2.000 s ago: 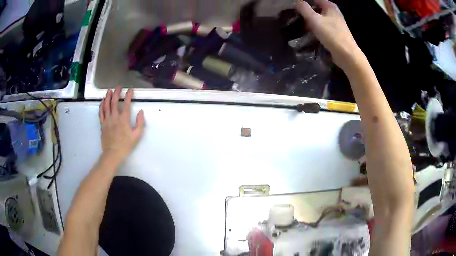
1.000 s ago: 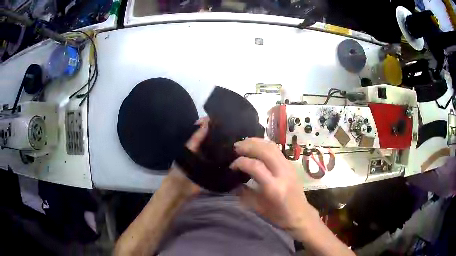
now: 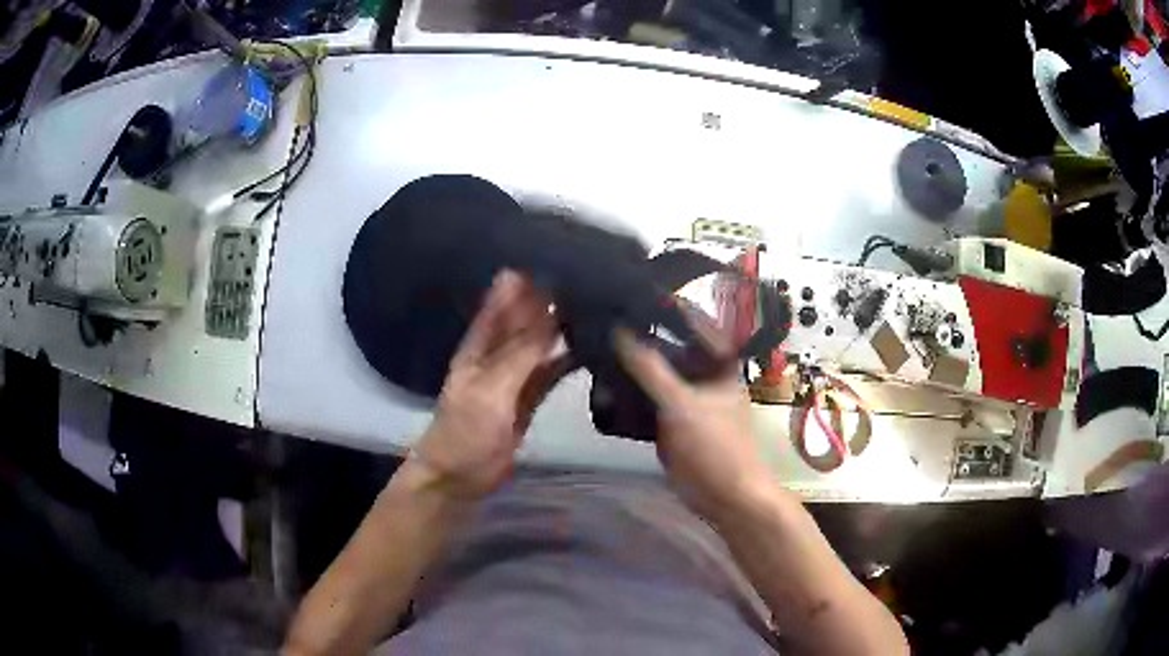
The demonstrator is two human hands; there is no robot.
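A black folded band [image 3: 583, 276] is held in front of me, blurred, with loops hanging down at its right side. My left hand [image 3: 500, 365] is on its left part and my right hand [image 3: 692, 397] grips its lower right part. A large flat black roll [image 3: 417, 288] lies on the white table [image 3: 615, 141] to the left. The band overlaps the roll's right side in view; I cannot tell if they touch.
A white and red sewing machine [image 3: 885, 320] stands at right, with red-handled scissors [image 3: 831, 423] beside it. A grey disc [image 3: 931, 177] lies behind it. Another machine head [image 3: 96, 263] and a blue-tinted tub [image 3: 231, 109] are at left. The trough [image 3: 577, 49] is behind.
My right hand reached into the trough earlier; both hands then came together on the black band. The band is now more spread out, with loops hanging at the right. The view has shifted slightly.
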